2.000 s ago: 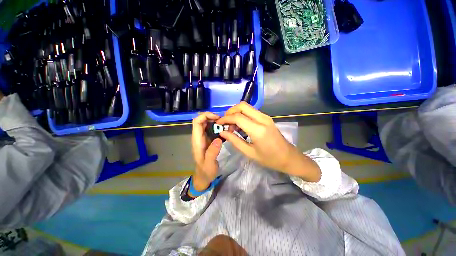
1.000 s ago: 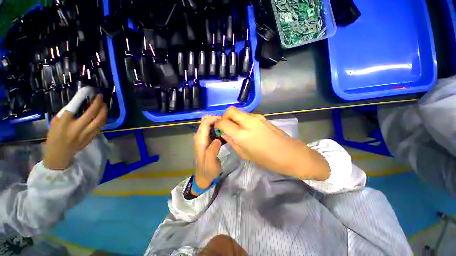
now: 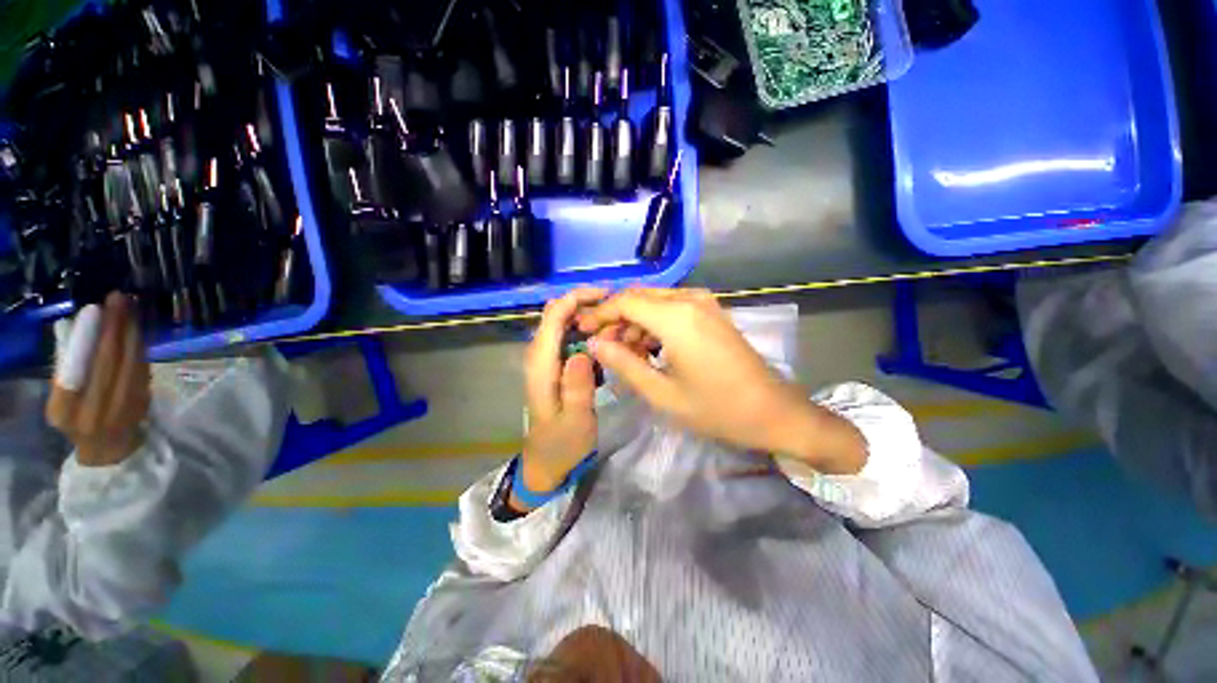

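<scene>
My left hand (image 3: 561, 387), with a blue band at the wrist, holds a small black housing (image 3: 597, 370) above my lap, just in front of the bench edge. The housing is mostly hidden by my fingers. A small green piece (image 3: 578, 348), which looks like a circuit board, shows at its end. My right hand (image 3: 687, 354) is bent over the housing from the right, its fingertips at the green piece. Whether the right fingers pinch a part is hidden and slightly blurred.
A blue tray of black units (image 3: 547, 296) lies ahead, another (image 3: 319, 254) to its left. A clear box of green boards (image 3: 814, 54) and a blue tray (image 3: 1037, 238) are at right. A neighbour's hand (image 3: 104, 387) is at far left; another person's sleeve (image 3: 1121, 334) is at right.
My hands stay together around the housing; the right fingers have shifted over its end. The neighbour's hand came in over the left tray and then drew back toward the lower left.
</scene>
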